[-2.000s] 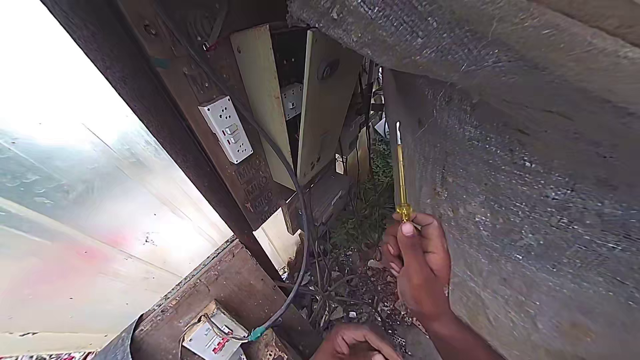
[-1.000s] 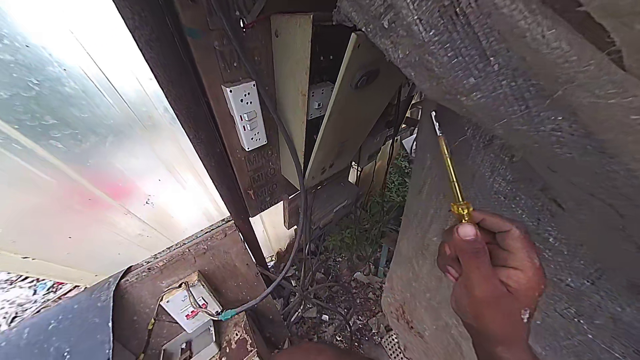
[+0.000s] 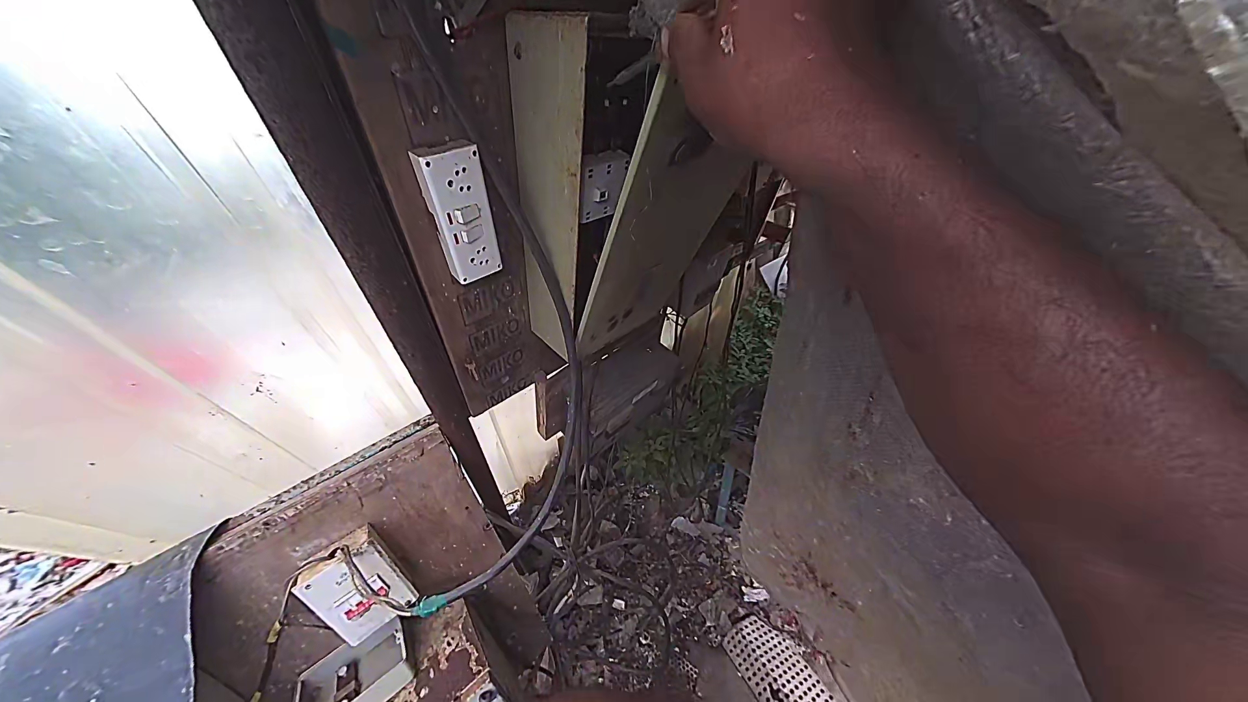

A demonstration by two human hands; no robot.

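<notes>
My right hand (image 3: 731,68) reaches up to the top edge of the half-open door (image 3: 663,214) of a metal electrical box, its forearm crossing the right side of the view. Its fingertips are cut off or hidden, and whether it still holds the screwdriver cannot be told. Inside the box (image 3: 551,146) sits a white switch unit (image 3: 604,185). Left of the box, a white socket and switch panel (image 3: 456,213) is fixed to a brown board. My left hand is not recognisable; only a dark sliver of skin shows at the bottom edge.
A black cable (image 3: 563,409) hangs past the box to a green-taped joint (image 3: 429,605) beside a white breaker box (image 3: 356,593) with red switches. Grey sheeting (image 3: 829,439) hangs at right. Rubble, wires and green plants (image 3: 682,444) lie below. A pale metal sheet (image 3: 175,292) stands at left.
My right hand has moved up and left to the box door. The yellow-handled screwdriver it held upright in both earlier frames no longer shows. My left hand has dropped almost out of view.
</notes>
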